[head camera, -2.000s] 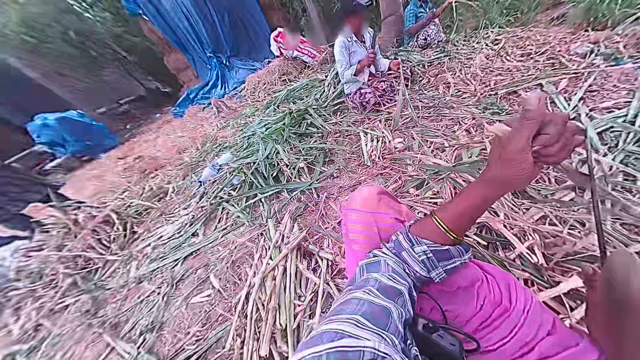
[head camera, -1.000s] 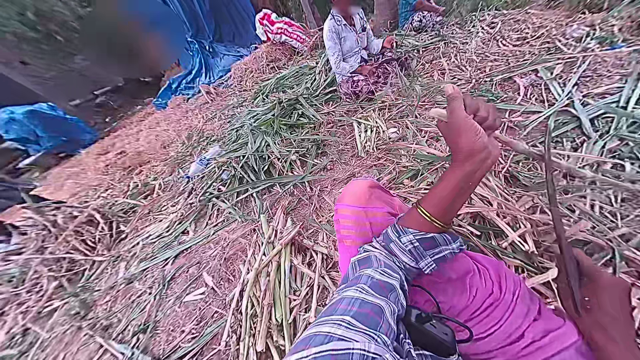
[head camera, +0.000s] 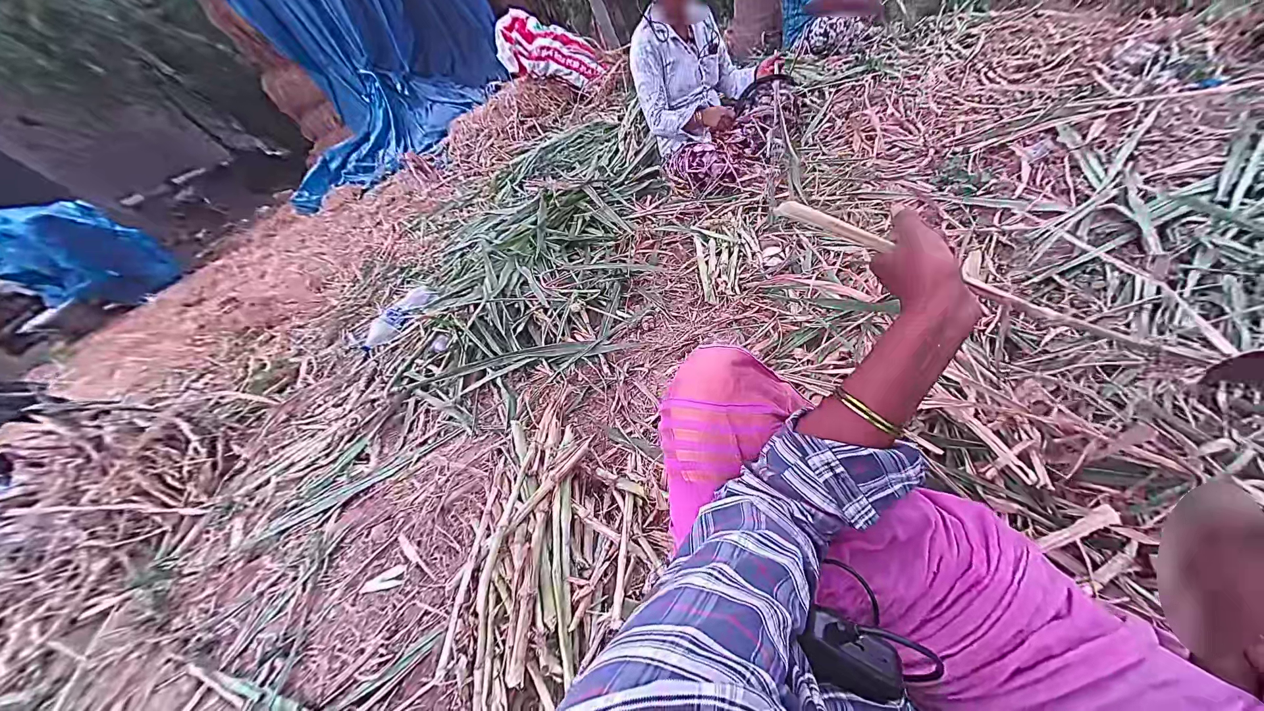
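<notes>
My left hand (head camera: 923, 262), with yellow bangles at its wrist, is closed around a long pale cane stalk (head camera: 1066, 314). One end of the stalk sticks out left of the fist, and the rest runs right toward the frame edge. My right hand (head camera: 1215, 583) is low at the right edge, blurred and partly cut off; what it holds does not show clearly. Above it, a dark curved blade (head camera: 1234, 369) is partly in view near the stalk's far end. A pile of cut cane pieces (head camera: 538, 573) lies on the ground left of my pink-clad knee.
Green leaves (head camera: 553, 227) are heaped ahead, beside a plastic bottle (head camera: 395, 318). A seated person (head camera: 681, 89) holds a curved tool, with another person (head camera: 829, 30) farther back. Blue tarpaulins (head camera: 405, 99) and a red-and-white sack (head camera: 548, 47) lie at the upper left.
The blade, upright near my right hand a second ago, now shows only partly at the right edge. The stalk now sticks out farther left of my left fist.
</notes>
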